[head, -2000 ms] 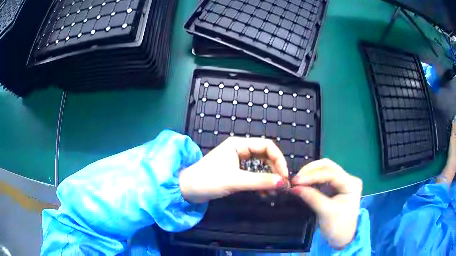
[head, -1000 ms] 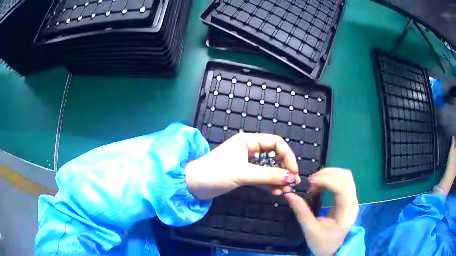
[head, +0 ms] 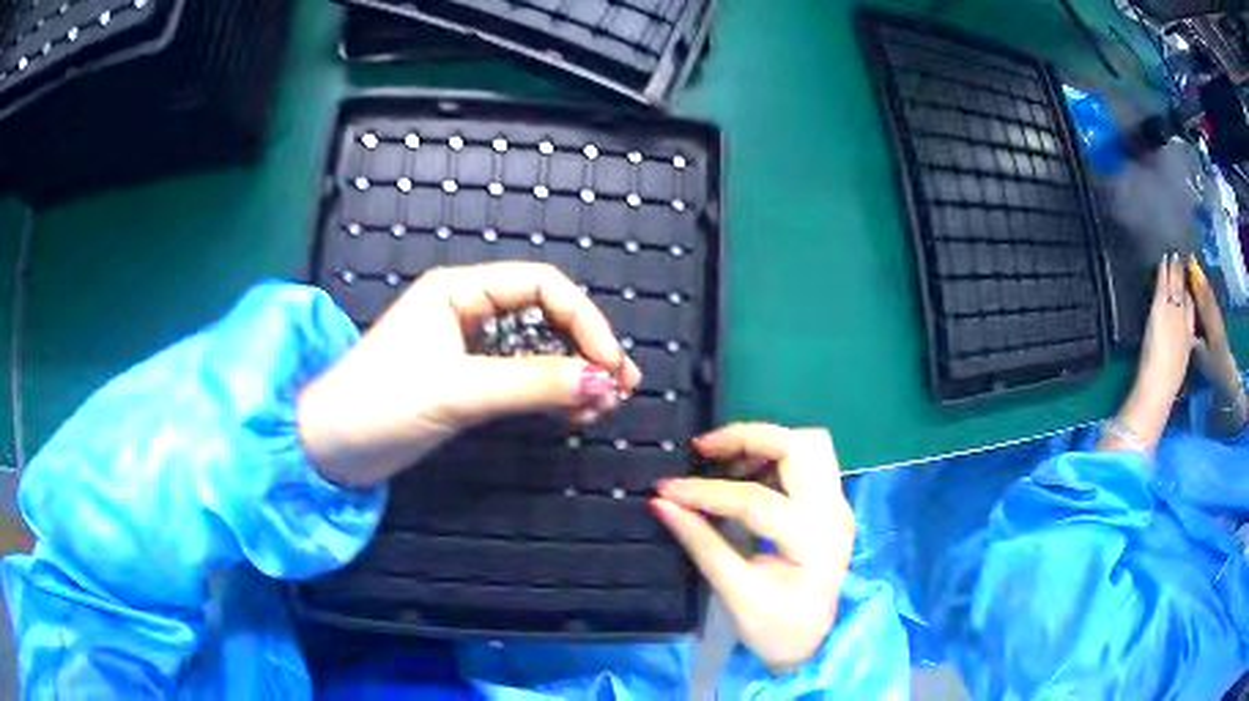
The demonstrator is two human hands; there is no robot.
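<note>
A black blister tray [head: 500, 562] lies in front of me, its upper rows dotted with small silver components and its lowest rows dark. My left hand [head: 473, 349] is cupped above the tray's middle around a loose cluster of small silver components [head: 521, 332]; its thumb and index fingertips are together at the right. My right hand [head: 767, 527] is low over the tray's right edge, with thumb and index finger close together at a pocket in the lowest dotted row. Its fingertips cover the spot, so whether they pinch a component cannot be made out.
Stacked black trays [head: 165, 103] stand at the upper left. An empty black tray [head: 589, 41] lies askew beyond the working tray. Another black tray [head: 1000, 219] lies at the right on the green mat [head: 801, 260]. Another person's hands [head: 1175, 322] and blue sleeves are at the far right.
The view has shifted right, so trays appear further left. My right hand has moved away from my left hand and down to the tray's right edge. My left hand still cups the components.
</note>
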